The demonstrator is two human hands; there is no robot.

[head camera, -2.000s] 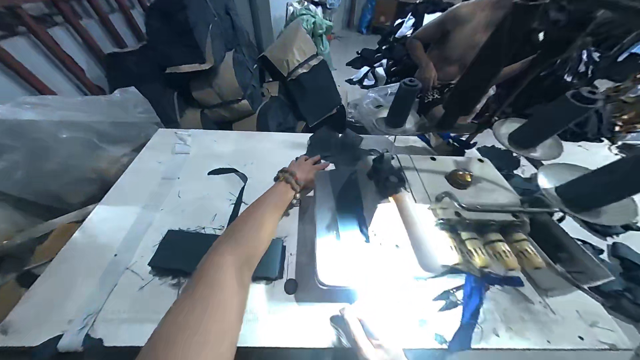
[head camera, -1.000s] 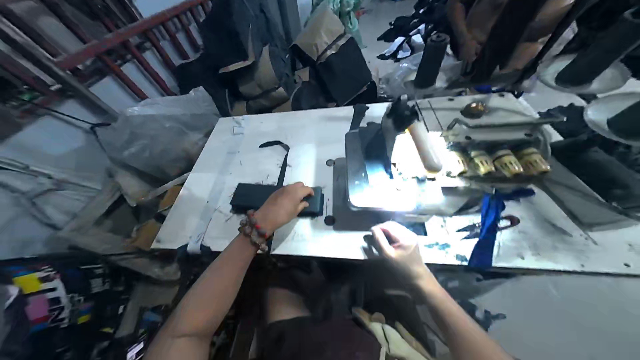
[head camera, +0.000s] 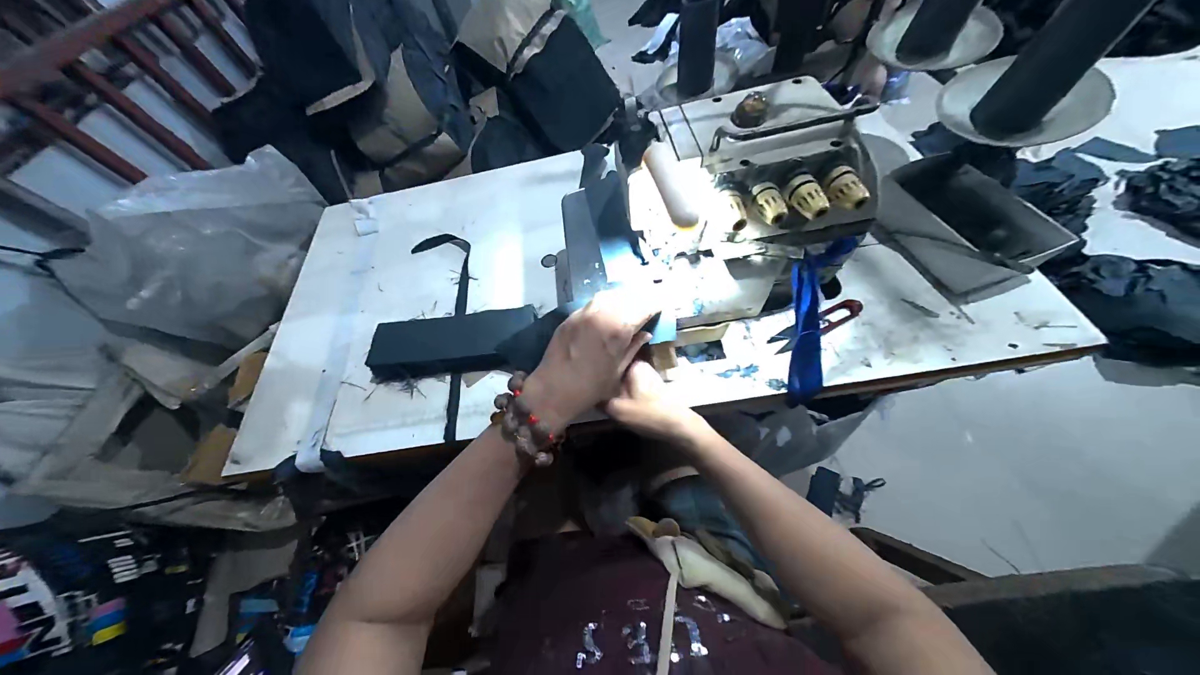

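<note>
My left hand, with a beaded bracelet at the wrist, lies on dark fabric at the front of an overlock-type sewing machine. Just right of it and touching it is my right hand, fingers bent, at the table's front edge. A dark fabric piece reaches from under my left hand toward a stack of dark fabric strips. More dark fabric lies over the machine's plate. A thin dark strip runs under the stack. Bright lamp glare hides the needle area; the fingertips are partly hidden.
Red-handled scissors and a blue ribbon are right of the machine. A metal tray and thread cones stand farther right. A plastic bag is beyond the white table's left edge, and dark bundles lie behind it.
My left hand has moved from the fabric stack rightward to my right hand at the machine's front. A dark piece now stretches between stack and hand. Earlier, it reached to fabric at the back.
</note>
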